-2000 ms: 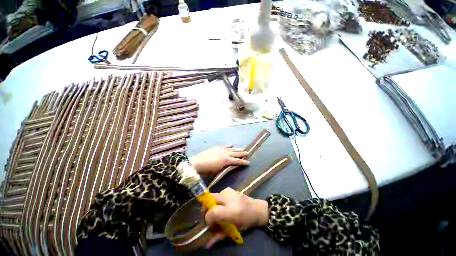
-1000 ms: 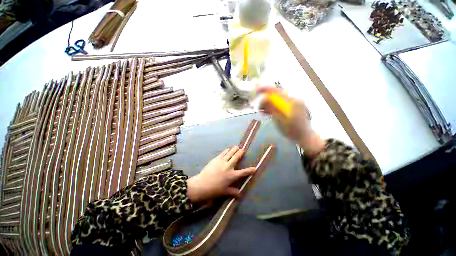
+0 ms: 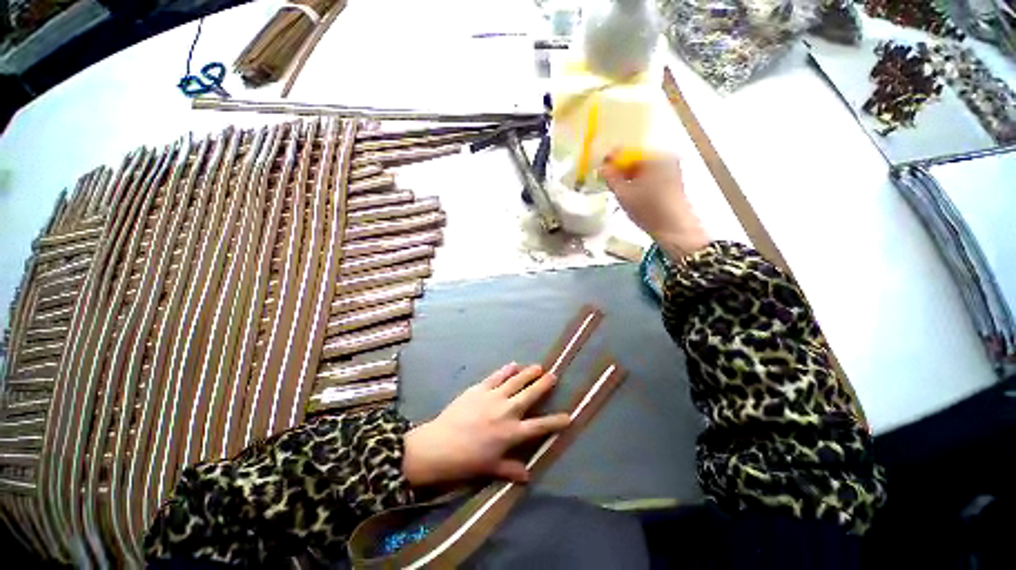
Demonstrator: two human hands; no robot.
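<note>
My left hand (image 3: 479, 429) lies flat, fingers spread, over a brown leather strap (image 3: 579, 403) with a pale centre line. The strap is folded into a loop, and its two ends point up and away on the grey work board (image 3: 479, 323). My right hand (image 3: 652, 200) is raised beyond the board, holding the glue brush by its yellow handle (image 3: 629, 161). The brush's bristles cannot be made out. The hand is beside the small whitish glue pot (image 3: 582, 209) and the large white glue bottle (image 3: 619, 45).
A crisscross stack of straps (image 3: 212, 301) covers the left. A hammer (image 3: 533, 184) lies left of the pot. Scissors (image 3: 653, 273) are partly behind my right sleeve. A long strap (image 3: 730, 184) runs down the right. Bags (image 3: 730, 39) and edged sheets (image 3: 958, 262) lie farther right.
My right hand has moved from over the strap to beside the pot with the brush. My left hand has shifted down onto the strap's ends and stays there.
</note>
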